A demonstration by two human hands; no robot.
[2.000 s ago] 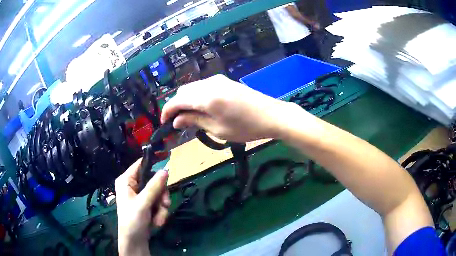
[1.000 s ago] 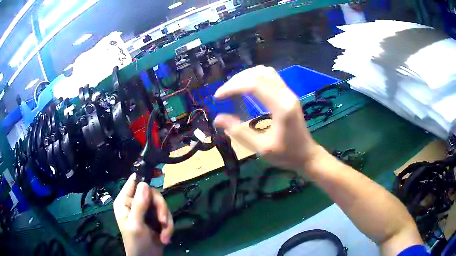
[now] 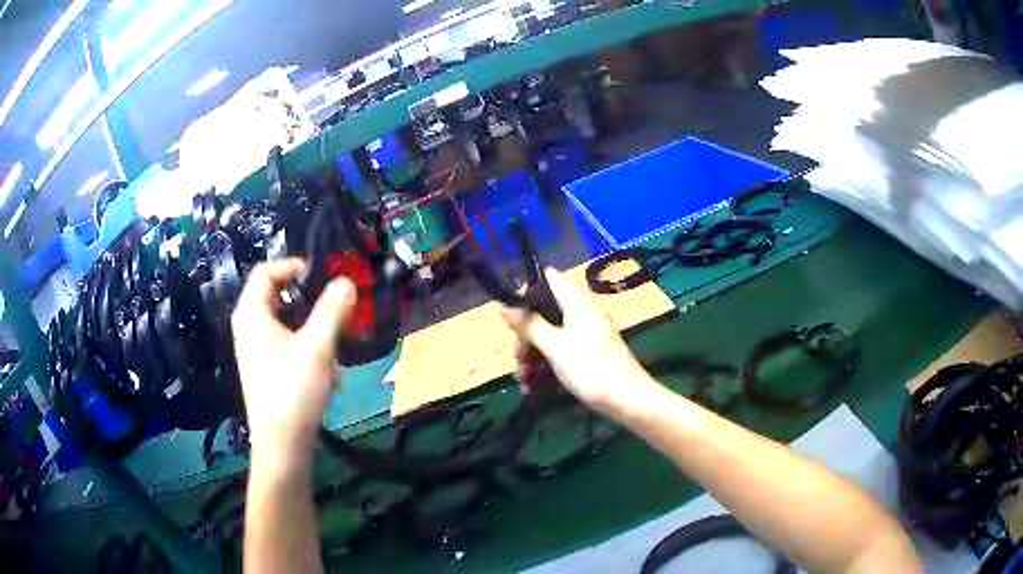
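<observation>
My right hand is closed on a black headband part, whose thin forked end sticks up past the fingers; blur hides its full shape. My left hand is raised at left, thumb and fingers curved, against a blurred dark arch with red behind it. Whether it grips this arch cannot be told. A large dark arch shows below and between the hands, blurred. Another headband lies on the white sheet at the bottom edge.
Black headbands hang in a dense row at left. A cardboard sheet lies beyond the hands. A blue bin stands behind it, with black parts before it. White sheets are stacked at upper right, above a headband pile.
My right hand has gone from open and empty to closed on the black part, lower and further left. My left hand has risen and its fingers have spread. The person at the back is out of view.
</observation>
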